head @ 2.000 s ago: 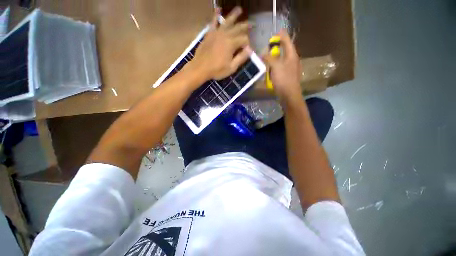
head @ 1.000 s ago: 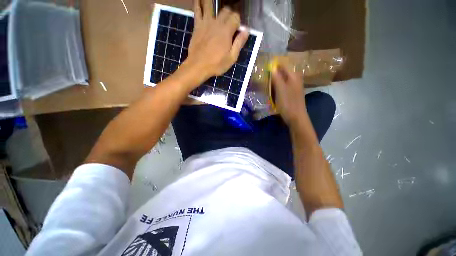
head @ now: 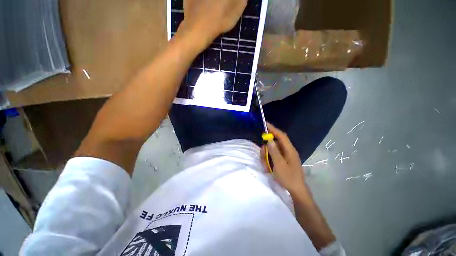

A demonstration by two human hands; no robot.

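Observation:
A solar panel [head: 220, 65] lies face up at the table's front edge, its near end overhanging my lap, with dark cells, pale grid lines and a white border. My left hand [head: 215, 14] rests on its far part, cut off by the top of the picture, the fingers mostly out of view. My right hand [head: 281, 156] is near my waist and holds a yellow-and-black utility knife [head: 267, 136]. Its long thin blade points up to the panel's right edge, near the lower right corner. I cannot tell if the blade touches the panel.
A brown carton [head: 370, 35] with a taped flap [head: 310, 49] stands right of the panel, with a whitish clump [head: 281, 17] inside. A pale-edged panel stack [head: 32, 42] is on the table [head: 115, 40] at left. Trimmings [head: 342, 157] lie on the floor at right.
The panel has been turned so its long side points away from me. My right hand with the knife has moved down and back towards my waist. My left hand has moved further up.

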